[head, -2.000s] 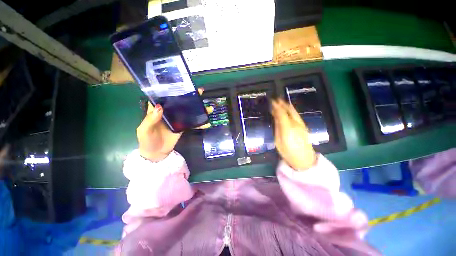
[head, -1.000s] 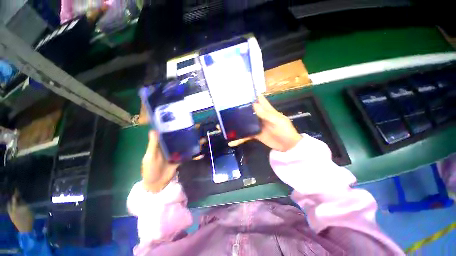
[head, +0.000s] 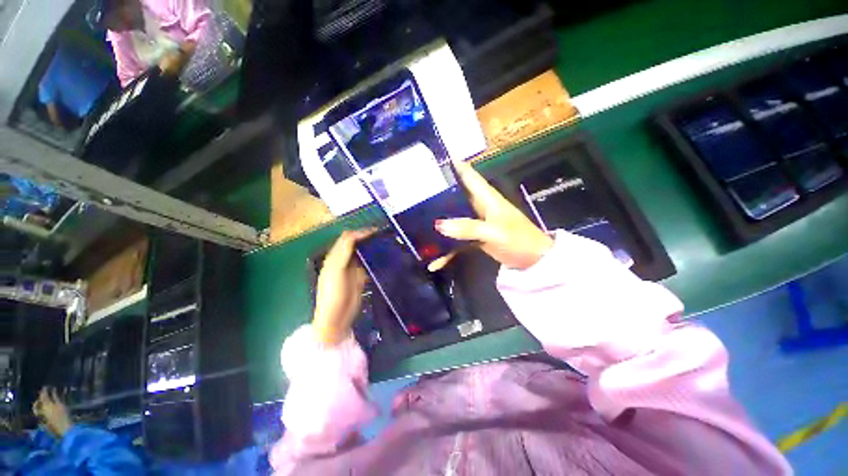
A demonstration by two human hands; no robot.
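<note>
My right hand (head: 497, 218) holds a smartphone (head: 400, 158) upright and tilted above the tray, its screen showing a camera preview with a white patch. My left hand (head: 339, 284) is at the left edge of a second smartphone (head: 406, 284), which lies low over the black phone tray (head: 642, 237); its screen is mostly dark. Whether that phone rests in its slot is hidden. Another smartphone (head: 572, 209) lies in the tray's right pocket. The white camera test chart (head: 456, 93) stands behind the held phone, partly covered by it.
A wooden board (head: 530, 112) lies under the chart. A neighbouring tray (head: 716, 209) with several phones is at the right on the green bench (head: 693, 279). More black trays (head: 218, 335) are at the left. A metal post (head: 139, 177) crosses the upper left. People in pink and blue smocks work beyond.
The left phone has come down from in front of the chart to low over the tray, with my left hand beside it. The right phone's preview now shows a darker scene above the white patch.
</note>
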